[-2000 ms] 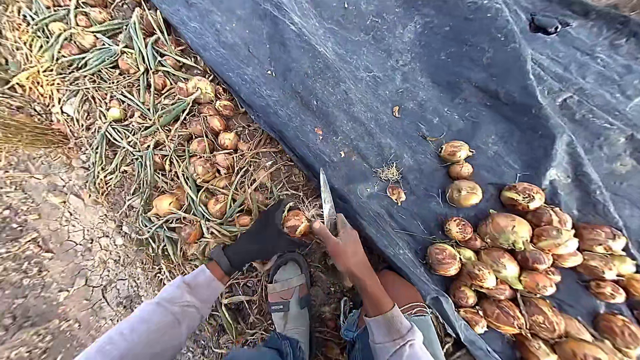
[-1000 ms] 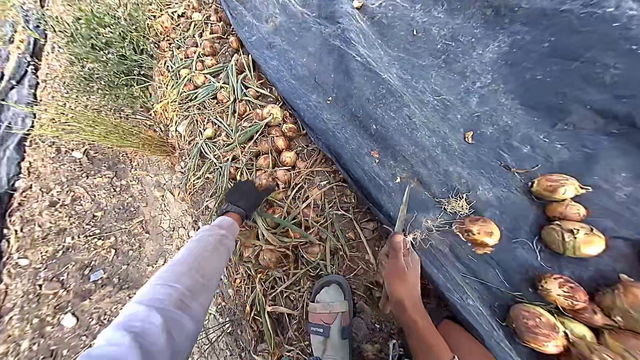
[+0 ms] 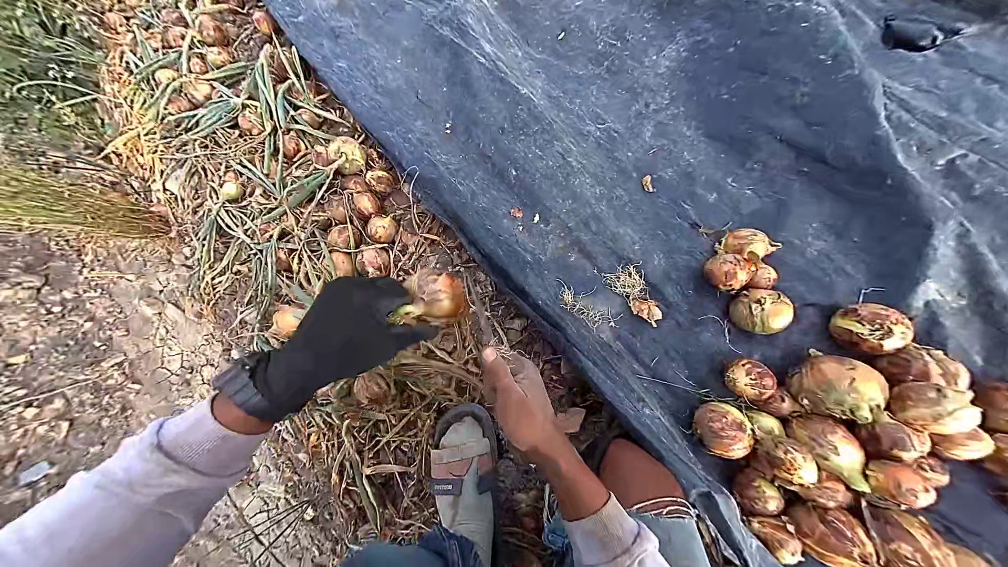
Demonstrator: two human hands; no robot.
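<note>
My left hand (image 3: 339,339), in a black glove, holds an onion (image 3: 435,298) with a short green neck, root end turned right. Bare, my right hand (image 3: 520,394) grips a knife (image 3: 479,307) whose blade points up beside the onion's root end; its handle is hidden in the fingers. Whether the blade touches the onion I cannot tell. Trimmed onions (image 3: 839,386) lie piled on the dark plastic sheet (image 3: 630,142) at the right, with a smaller group (image 3: 760,311) above them. Cut roots (image 3: 626,282) lie on the sheet between my hands and the onions.
Onions with long leaves (image 3: 276,173) cover the ground along the sheet's left edge. Dry cracked soil (image 3: 110,339) and a grass tuft (image 3: 71,205) are farther left. My sandalled foot (image 3: 463,480) stands among dry leaves below my hands.
One second ago my left hand was reaching among the onions on the ground; now it holds one beside the knife. The knife has stayed in my right hand. The view has shifted.
</note>
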